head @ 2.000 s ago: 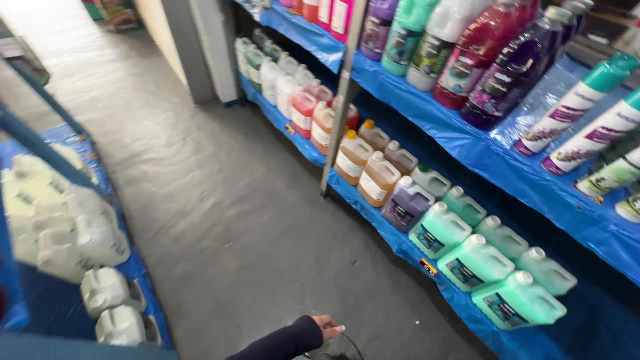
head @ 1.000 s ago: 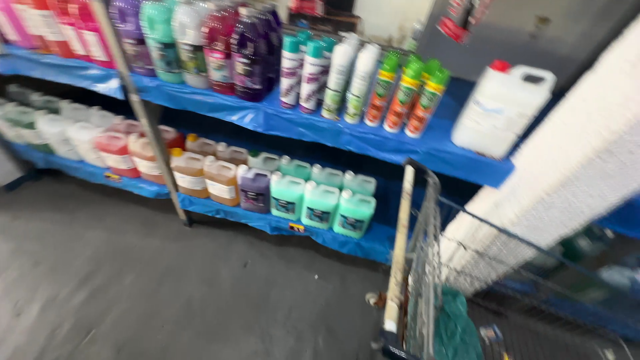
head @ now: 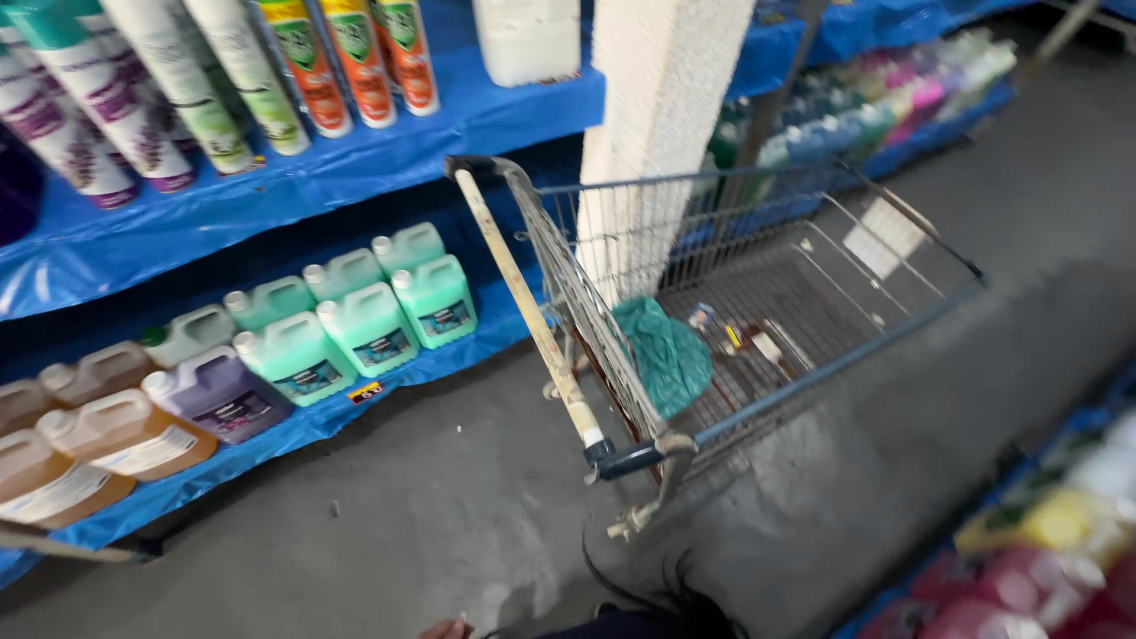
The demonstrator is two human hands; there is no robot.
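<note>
A small part of one hand (head: 446,629) shows at the bottom edge, left of a dark sleeve or garment; which hand it is and what its fingers do cannot be told. Ahead of it stands a metal shopping cart (head: 754,382) with a worn, pale handle bar (head: 530,311). No hand touches the handle. A crumpled green plastic bag (head: 666,359) lies in the cart's basket, beside some small items (head: 768,346). Dark strands of hair hang near the bottom.
Left, blue-covered shelves (head: 328,191) hold aerosol cans (head: 355,67) and jugs of green liquid (head: 377,328). A white pillar (head: 652,133) rises behind the cart. Blurred bottles (head: 1038,568) line the lower right. Grey floor (head: 355,541) lies between.
The view has swung far to the right, onto the cart. The hand and dark sleeve seen at the bottom two seconds ago are out of view one second ago; part of a hand now shows there.
</note>
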